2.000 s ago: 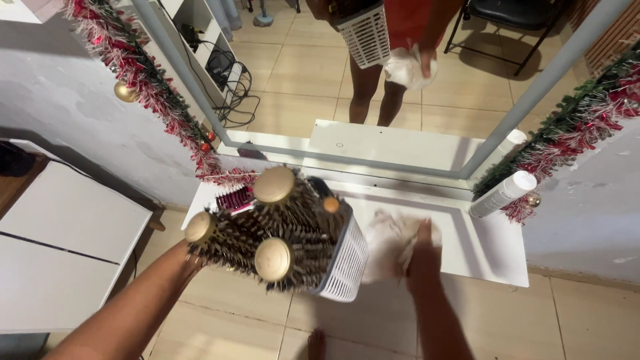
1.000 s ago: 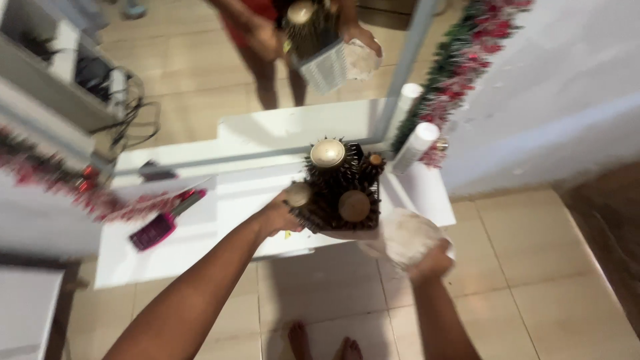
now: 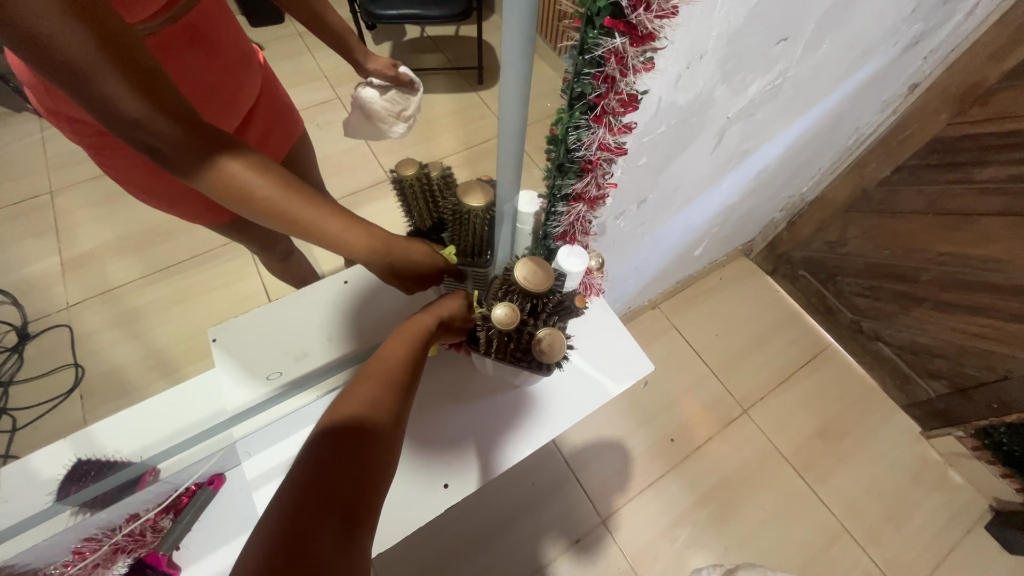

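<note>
My left hand [image 3: 454,318] grips the left side of a plastic basket [image 3: 512,370] at the right end of the white shelf [image 3: 448,432]. Several round hairbrushes [image 3: 534,276] stand in the basket, their pale gold ends up. A white cylindrical container [image 3: 571,264] stands just behind them. My right hand is outside the direct view; its mirror reflection [image 3: 388,72] shows it holding a white cloth [image 3: 386,104]. A sliver of white cloth [image 3: 740,570] shows at the bottom edge. A pink and grey hairbrush [image 3: 188,520] lies at the shelf's left.
A large mirror with a grey frame [image 3: 516,120] rises behind the shelf. Red, white and green tinsel [image 3: 596,136] hangs along its right side, and more tinsel [image 3: 120,544] lies at lower left. Floor tiles [image 3: 720,464] and a wooden surface [image 3: 920,240] are at right.
My left hand has brought the basket of brushes to the shelf's right end, beside the white container. My right hand, with the cloth, has left the direct view. The view has shifted.
</note>
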